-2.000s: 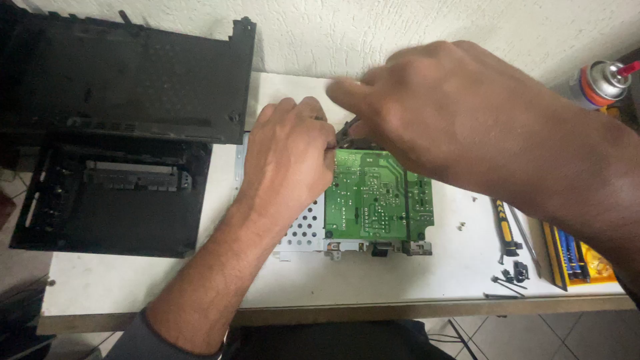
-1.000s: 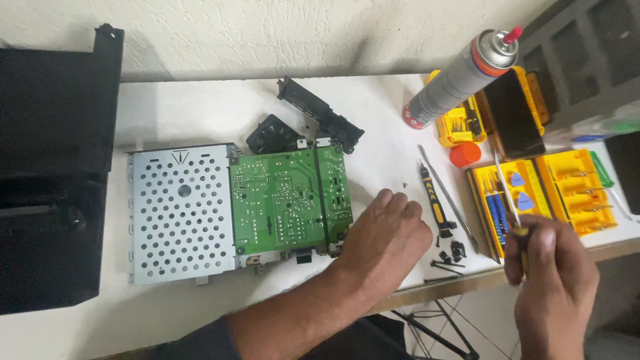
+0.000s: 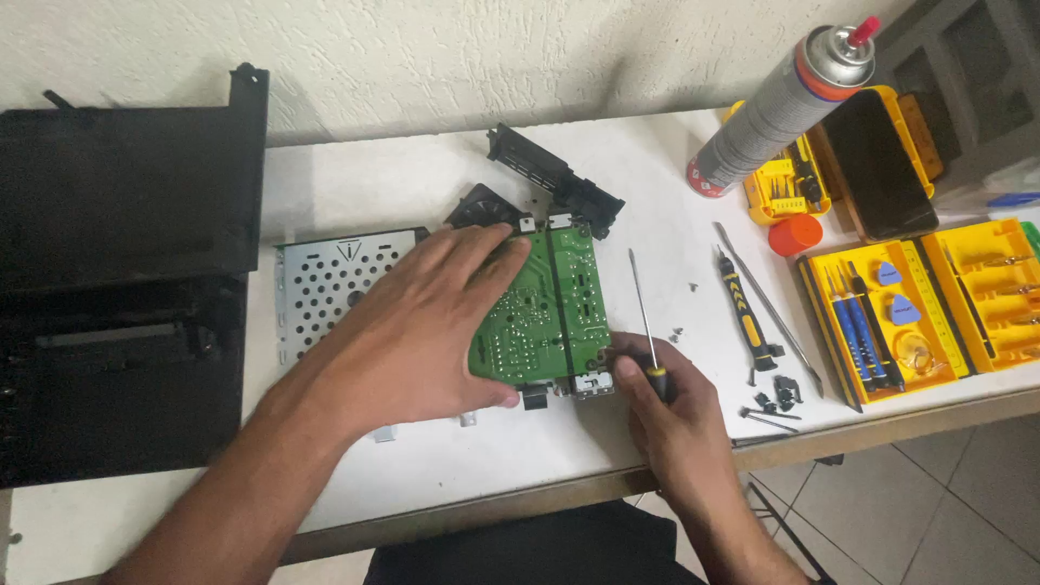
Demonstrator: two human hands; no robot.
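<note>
A green circuit board (image 3: 520,317) lies solder side up beside a perforated metal plate (image 3: 325,276). Spread over the plate's right part and the board's left part is my left hand (image 3: 414,325), its thumb at the board's front edge. My right hand (image 3: 682,414) is at the board's front right corner, with a screwdriver (image 3: 643,309) held between thumb and fingers, its shaft pointing up and away from me. Behind the board are a small black fan (image 3: 485,206) and a long black plastic part (image 3: 556,175). Whether the left fingers grip or only rest is unclear.
Black housing parts (image 3: 130,195) fill the left side. To the right lie a precision screwdriver (image 3: 746,313), a metal pry bar (image 3: 768,309), screws, and small black parts (image 3: 786,393). Farther right stand an aerosol can (image 3: 772,114), an orange cap (image 3: 795,235), a yellow tool case (image 3: 951,284) and a phone (image 3: 877,162).
One second ago my right hand held the screwdriver by the tool case; now it is at the board's corner. My left hand has moved left from the board's right side onto board and plate.
</note>
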